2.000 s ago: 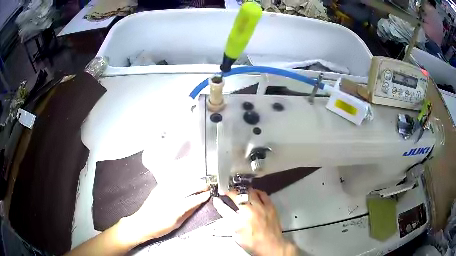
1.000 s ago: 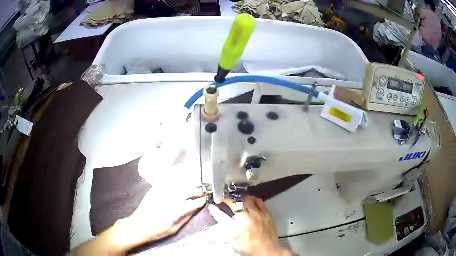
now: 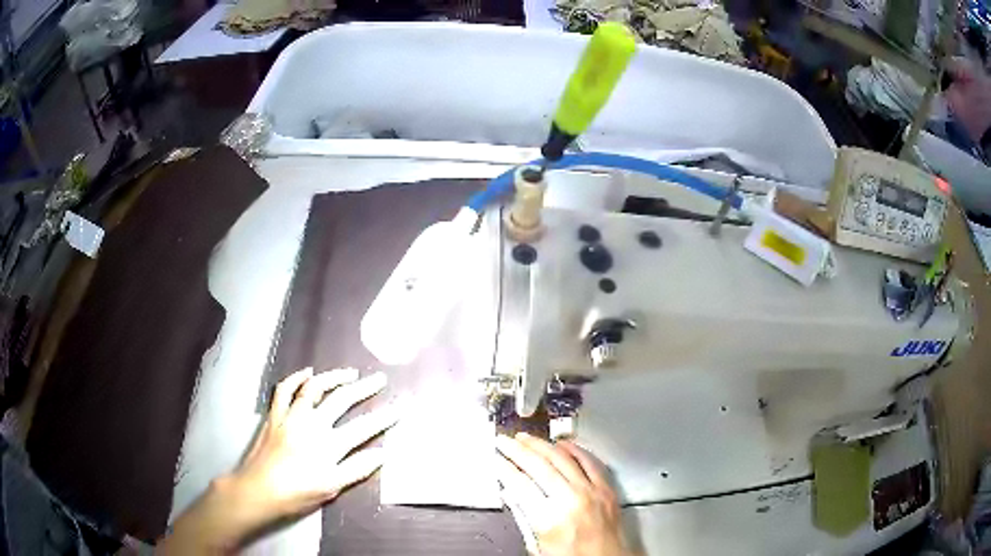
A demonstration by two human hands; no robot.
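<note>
A dark brown fabric panel [image 3: 348, 255] lies flat left of the white sewing machine [image 3: 695, 326], partly hidden by the lamp and glare. A pale straight-edged piece [image 3: 440, 478] lies on it, in front of the presser foot [image 3: 502, 408]; glare hides its upper part. My left hand [image 3: 321, 440] lies flat, fingers spread, on the panel, its fingertips at the pale piece's left side. My right hand [image 3: 556, 489] rests with fingertips at the pale piece's right edge, just below the needle area. Neither hand visibly pinches anything.
Brown panels [image 3: 114, 358] are stacked at the left. The white lamp [image 3: 418, 293] hangs over the work on a blue neck. A yellow-green screwdriver [image 3: 592, 81] stands above the machine head. A control panel [image 3: 889, 206] is at the right, a white tub [image 3: 456, 81] behind.
The large brown panel and pale piece now lie left of the needle; the smaller brown pieces seen before are gone from there. My left hand has moved left and spread. The view has shifted.
</note>
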